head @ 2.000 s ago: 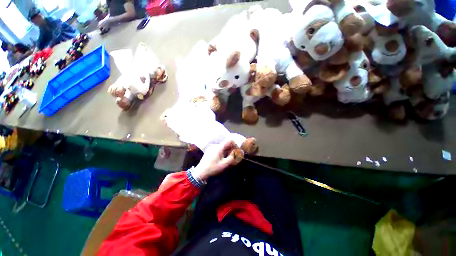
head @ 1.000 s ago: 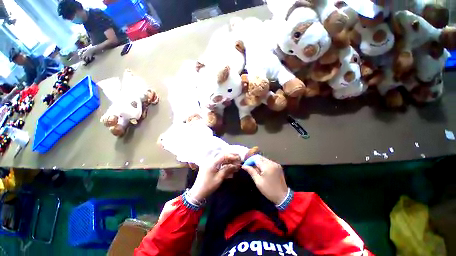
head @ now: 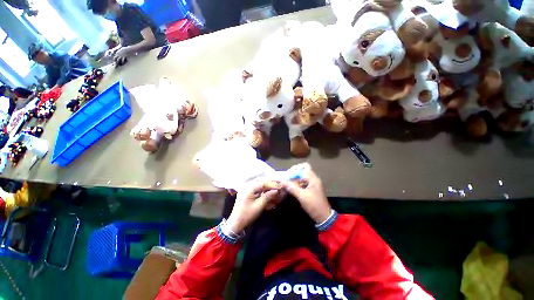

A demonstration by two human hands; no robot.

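Note:
A white plush toy (head: 237,164) lies at the table's front edge, its near end between my hands. My left hand (head: 256,202) pinches the toy's near end, where a bit of brown shows. My right hand (head: 307,190), with a light blue covering on a fingertip, is close beside it with fingers bent at the same spot. Its fingertips overlap the toy; a needle or thread cannot be made out.
A heap of white-and-brown plush toys (head: 375,53) fills the right back. Dark snips (head: 359,153) lie before it. A single plush (head: 164,120) and a blue tray (head: 92,123) lie left. A blue stool (head: 126,247) and cardboard box (head: 153,272) stand below. Two people sit far left.
Two seconds ago my right hand was out of view and a thread stretched right from the toy. My right hand came back beside my left, and has since shifted slightly up. The view has also shifted.

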